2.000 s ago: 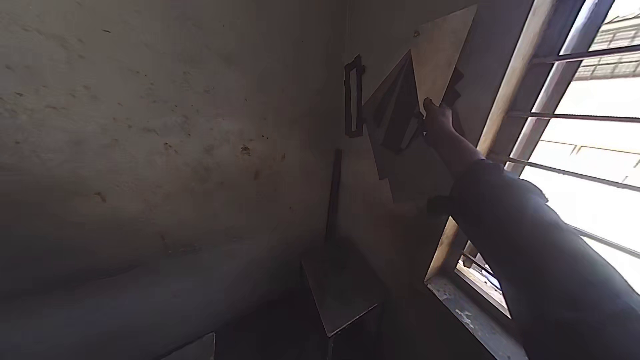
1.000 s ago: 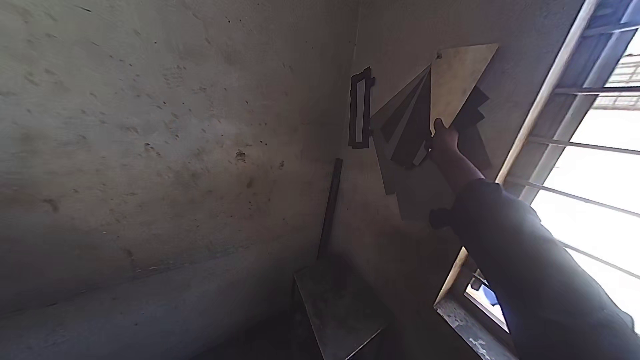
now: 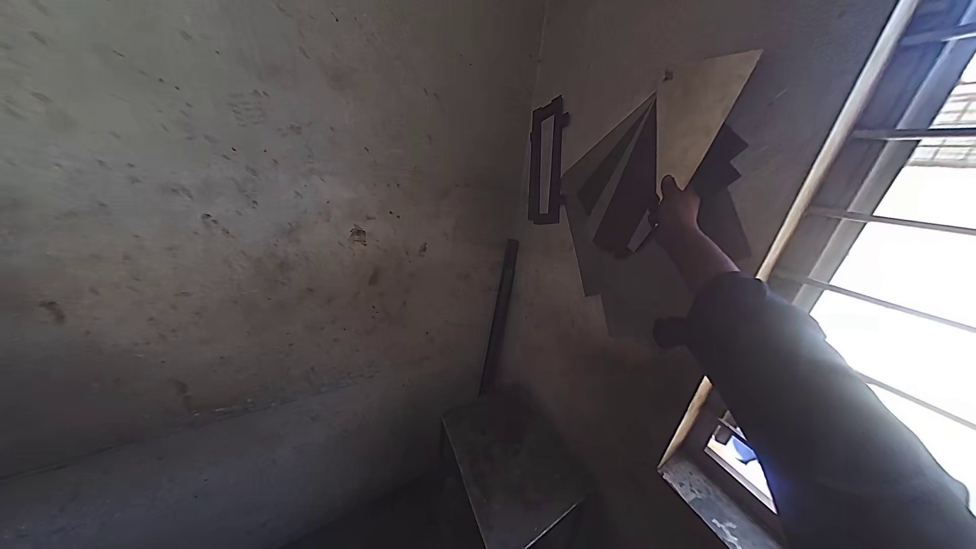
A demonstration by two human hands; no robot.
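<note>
My right hand (image 3: pixel 675 207) reaches up to a fan of flat sheets hanging on the wall near the window. Its thumb and fingers pinch the lower tip of a pale, pointed sheet (image 3: pixel 698 110), whose upper left corner hangs from a small fixing. Behind and around it are several darker sheets (image 3: pixel 629 183), fanned out and overlapping; their material is not clear. A dark, narrow rectangular frame (image 3: pixel 546 160) hangs to their left, apart from the hand. My left hand is out of view.
A barred window (image 3: pixel 900 221) is at the right, with its sill (image 3: pixel 717 507) below my sleeve. A small table or stool (image 3: pixel 511 465) stands in the corner. A dark bar (image 3: pixel 499 316) leans upright behind it. A stained wall (image 3: pixel 267 191) fills the left.
My right hand stays at the lower end of the pale sheet. The view has shifted somewhat.
</note>
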